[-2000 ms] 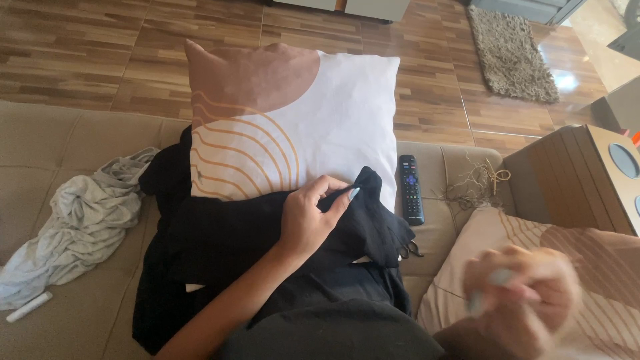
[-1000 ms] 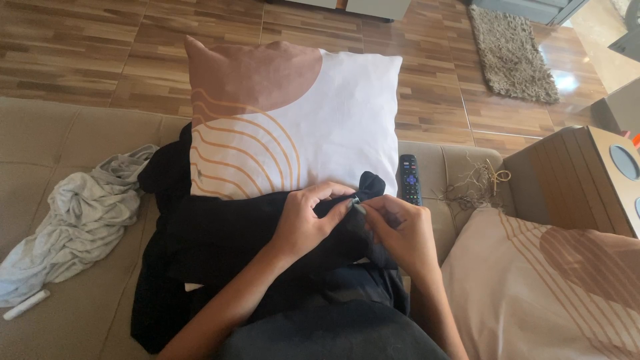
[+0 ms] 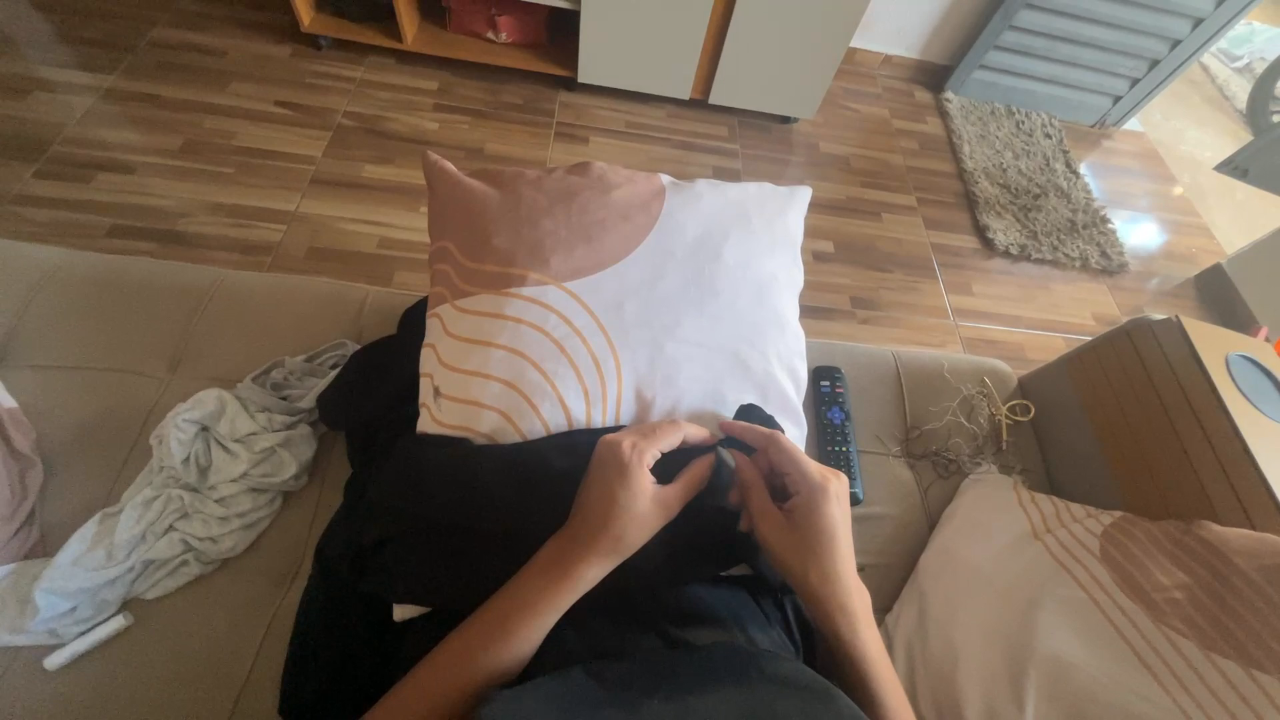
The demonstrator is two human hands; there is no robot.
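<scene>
Black fabric lies across my lap and over the near edge of a patterned throw pillow. My left hand pinches the fabric near its right end between thumb and fingers. Close against it, my right hand grips the same bunched part, fingertips almost touching those of the left. A small bit of the black cloth stands up beyond the fingers. Whether a needle or thread is between the fingertips cannot be told.
A remote control lies right of the pillow, beside tangled dry strands. Crumpled grey cloth and a white stick-like object lie on the sofa at left. A second pillow and a wood-sided box are at right.
My right hand, blurred and raised apart at right two seconds ago, has come over to the black fabric beside my left hand and taken hold of it. My left hand keeps its grip.
</scene>
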